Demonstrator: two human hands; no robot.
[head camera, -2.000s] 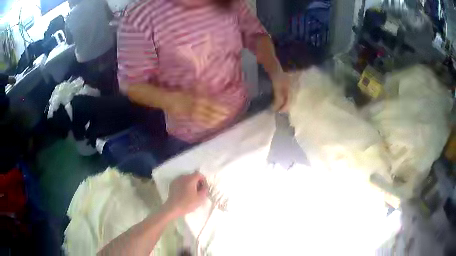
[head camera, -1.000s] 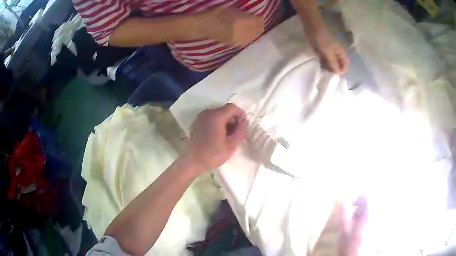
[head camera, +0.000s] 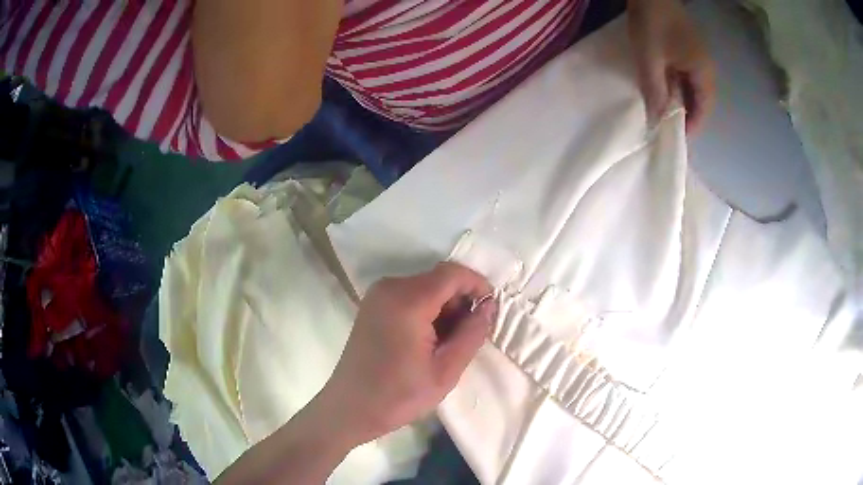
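A large cream-white garment piece (head camera: 596, 180) lies spread in front of me, blown out white at the lower right. A ruched elastic section (head camera: 568, 374) with puckers and loose threads runs diagonally across it. My left hand (head camera: 412, 350) pinches the upper left end of the ruched section between thumb and fingers. My right hand is not discernible; the lower right is lost in glare. The other person's hand (head camera: 677, 76) holds a fold of the cloth at the upper right.
A person in a red-and-white striped top (head camera: 454, 52) stands opposite. A cream cloth heap (head camera: 246, 313) hangs or lies left of my hand. Red cloth (head camera: 71, 303) is at the far left over the green floor. More pale cloth (head camera: 833, 104) lies at the upper right.
The view has moved down and closer to the cloth. My left hand keeps its pinch, and the ruched section now shows clearly. The other person's hand now holds a raised fold.
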